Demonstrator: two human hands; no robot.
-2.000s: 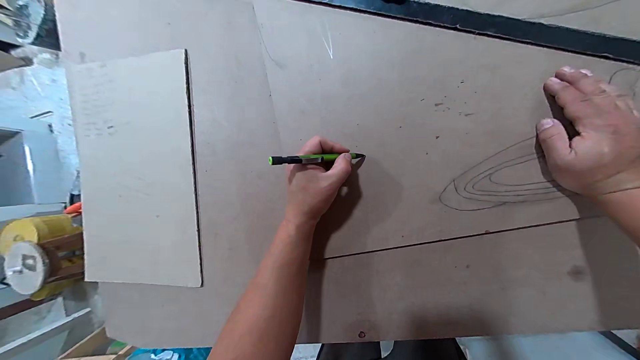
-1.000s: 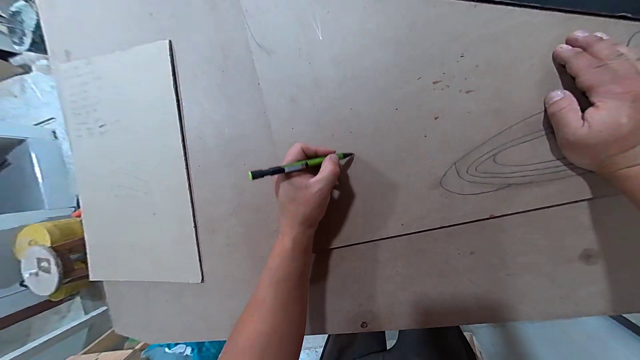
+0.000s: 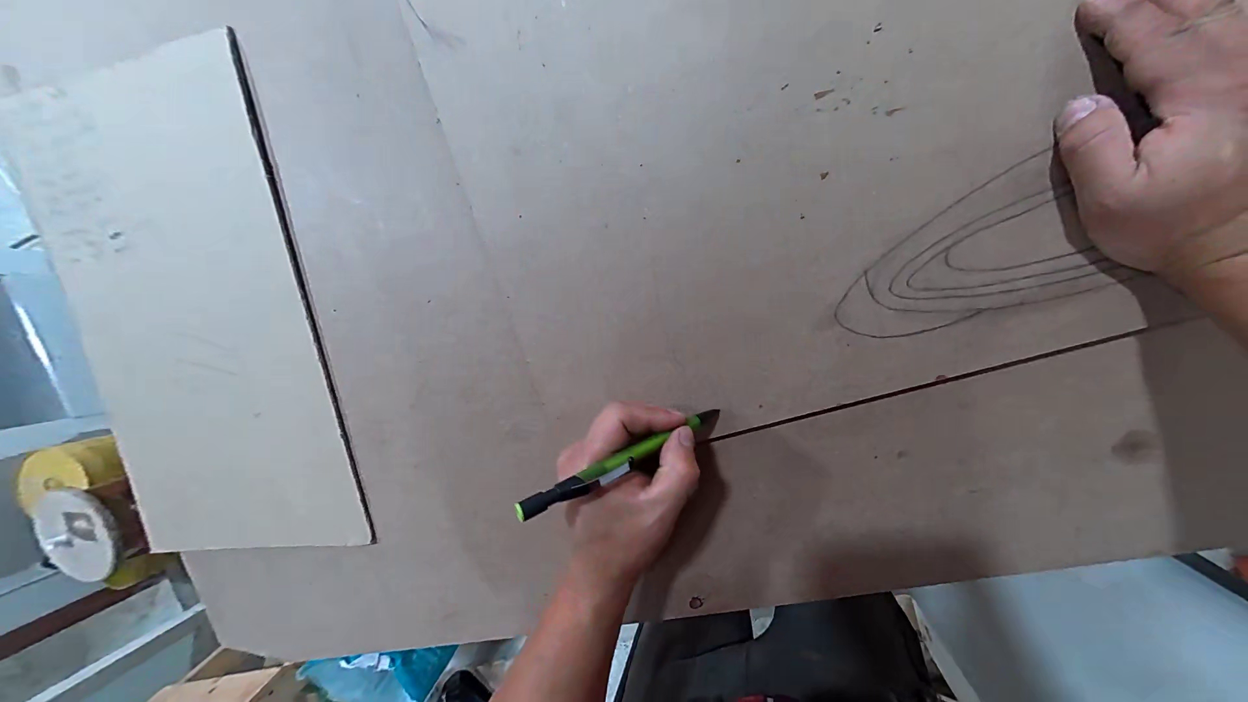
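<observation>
My left hand grips a green and black mechanical pencil, its tip pointing right, close to the left end of a dark straight seam across the large brown board. Whether the tip touches the board cannot be told. At the upper right my right hand rests on the board, thumb apart from the fingers and nothing held; its fingertips run near the frame's top edge. Nested curved pencil lines show beside and partly beneath it.
A pale flat panel with faint pencil marks lies on the board's left side. Past the left edge are yellow and white spools. Below the front edge are a blue plastic bag, a wooden box and a black padded item.
My left hand has moved with the pencil toward the board's near edge, from the open middle area to the seam's left end. My right hand stays by the curved lines. The view has shifted somewhat.
</observation>
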